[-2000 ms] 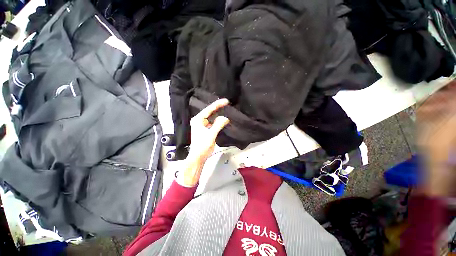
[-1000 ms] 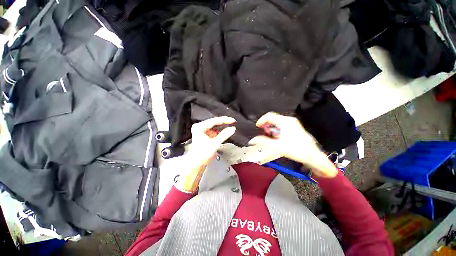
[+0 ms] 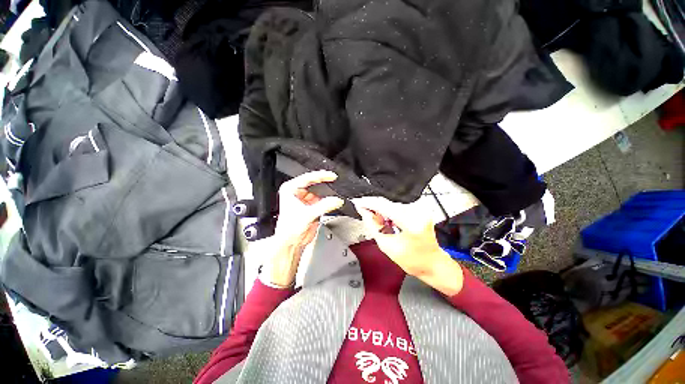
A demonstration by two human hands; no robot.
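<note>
The black garment (image 3: 398,97), specked with lint, lies bunched on the white table in front of me. Its near edge (image 3: 330,180) is between my hands. My left hand (image 3: 300,214) pinches this edge between thumb and fingertips. My right hand (image 3: 405,236) is close beside it, fingertips at the same edge, with a small reddish thing (image 3: 387,224) partly hidden in its fingers, likely thread snips. No needle or thread can be made out.
A grey garment with white piping (image 3: 150,195) lies at left. Two spools (image 3: 245,220) stand beside my left hand. Black clothes (image 3: 623,52) lie at back right. Black-and-white cords (image 3: 497,244) hang at the table's right edge. A blue crate or stool (image 3: 631,225) and cardboard box (image 3: 620,334) are on the floor.
My right hand has come in from the far right to the garment's edge, now close beside my left hand. My left hand has stayed near the same edge.
</note>
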